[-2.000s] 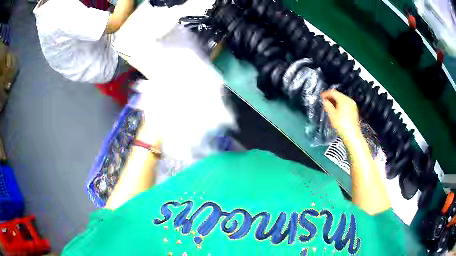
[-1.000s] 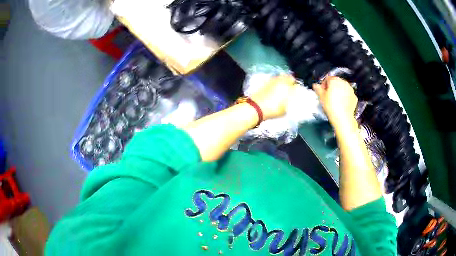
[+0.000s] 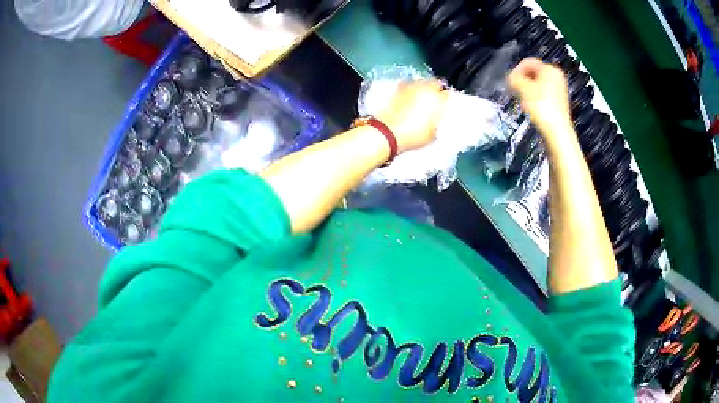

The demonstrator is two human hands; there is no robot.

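My left hand (image 3: 422, 114) lies on a bunched pile of glaring clear plastic bags (image 3: 473, 124) on the green bench. Its fingers are over the film, and the pile hangs past the bench edge. My right hand (image 3: 540, 85) is raised just right of the pile, fingers curled, over the black headphones; it is blurred and I cannot tell if it holds anything. Unbagged black headphones (image 3: 603, 146) stand in long ribbed rows along the bench. A dark unit under crinkled film (image 3: 524, 157) lies below my right hand.
A blue crate (image 3: 118, 149) on the left holds bagged black units. A brown carton (image 3: 252, 59) with a white liner stands at the bench end. Orange-and-black headphones (image 3: 679, 334) lie lower right. A striped sheet (image 3: 532, 216) shows beside the film. A red crate (image 3: 12, 303) is at the left edge.
My left hand has come from the blurred white film at the left onto the bag pile on the bench. My right hand has lifted a little off the pile since one second ago.
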